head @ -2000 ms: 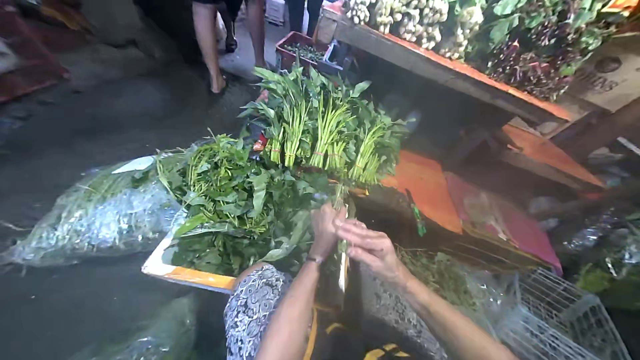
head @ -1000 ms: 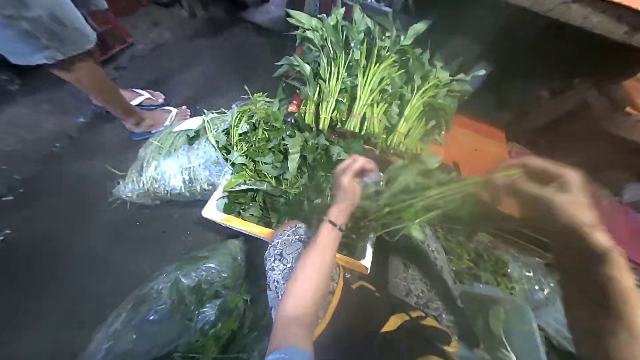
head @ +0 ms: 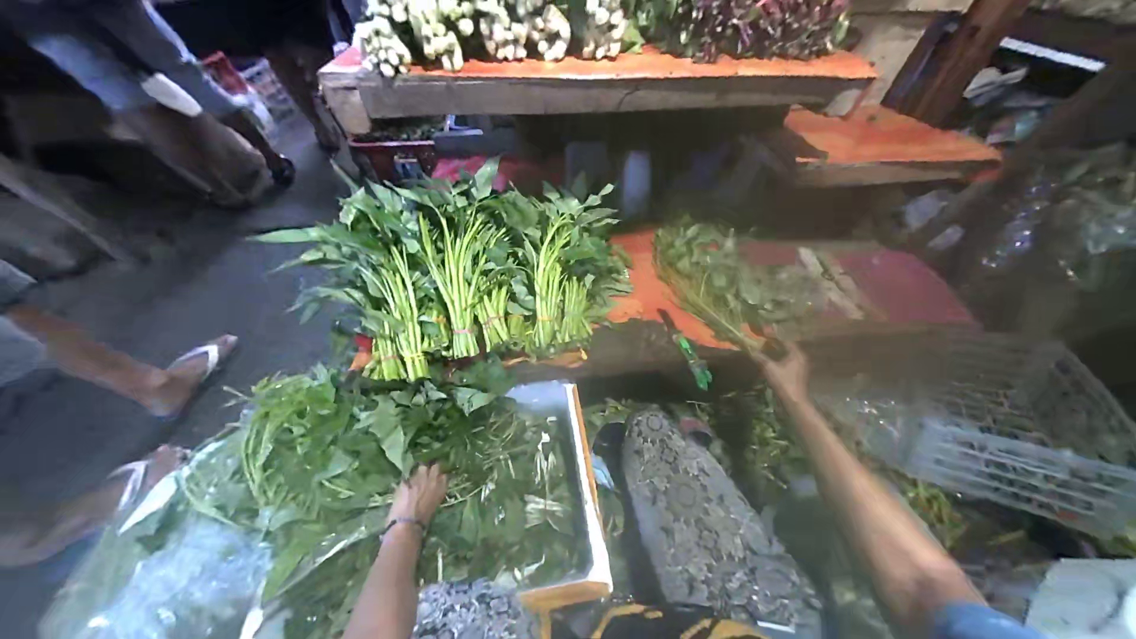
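Observation:
My left hand (head: 421, 490) rests on loose leafy greens (head: 337, 444) heaped in a white box with an orange rim (head: 581, 470). Whether its fingers grip any stems is hidden. Out to the right, my right hand (head: 783, 366) holds a small bunch of green stems (head: 710, 284) by the stem ends, its leaves lying over the orange and pink board. Tied bunches of leafy greens (head: 461, 275) stand upright side by side beyond the box. A green-handled tool (head: 692, 362) lies at the board's near edge, between the hands.
Clear plastic bags of greens (head: 186, 568) lie at lower left, near a person's sandaled foot (head: 191, 373). A white plastic crate (head: 1021, 470) is at right. Ahead, a wooden shelf (head: 621, 84) holds white and dark red vegetables. Other people's legs show at upper left.
The view has swung considerably. My right hand has brought its stems over the board at right. My left hand now lies on the loose greens in the box.

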